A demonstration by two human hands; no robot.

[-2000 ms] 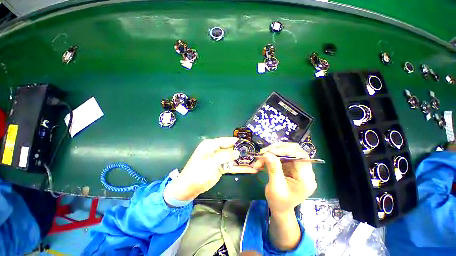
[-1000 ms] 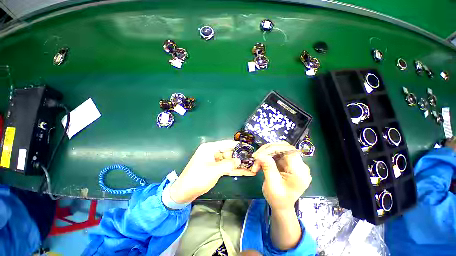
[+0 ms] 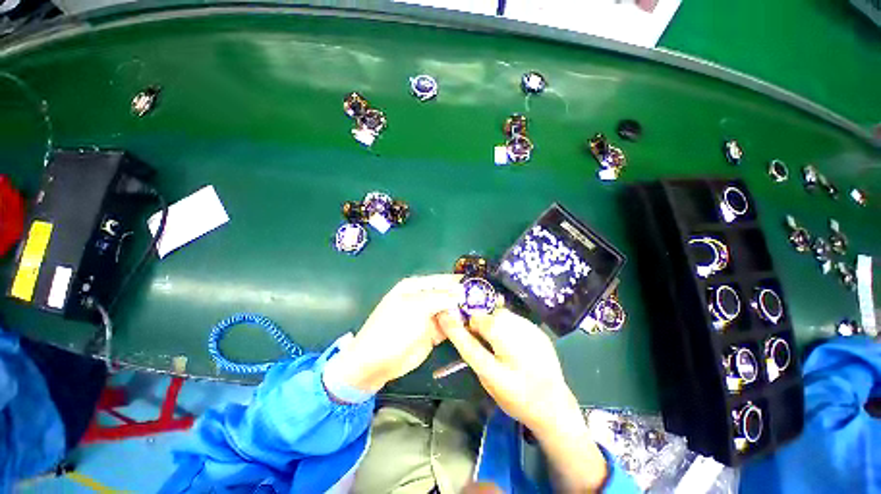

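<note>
My left hand (image 3: pixel 401 326) holds a small round module (image 3: pixel 477 296) with a copper-brown flap at its upper edge. My right hand (image 3: pixel 517 359) is against the module's lower right side, fingers closed in on it. A thin tool, likely tweezers (image 3: pixel 450 369), shows below my hands; its upper end is hidden by the right hand's fingers. A square black dish (image 3: pixel 601 253) with many small white bits lies just right of and above the hands. Another round module (image 3: pixel 610 314) lies at the dish's lower right edge.
A long black pocket tray (image 3: pixel 683 307) with silvery rings stands at right. Module clusters (image 3: pixel 376 211) lie on the green surface (image 3: pixel 290 174). A black equipment box (image 3: pixel 82 232), white paper slip (image 3: pixel 189 221) and blue coiled cord (image 3: pixel 237 340) are at left. Clear bags (image 3: pixel 638 439) and another person's blue sleeve (image 3: pixel 831 415) are at right.
The right hand has turned and moved in to the module, and the tool now points down left instead of sitting between its raised fingers. The module's face has tilted. The view has shifted slightly.
</note>
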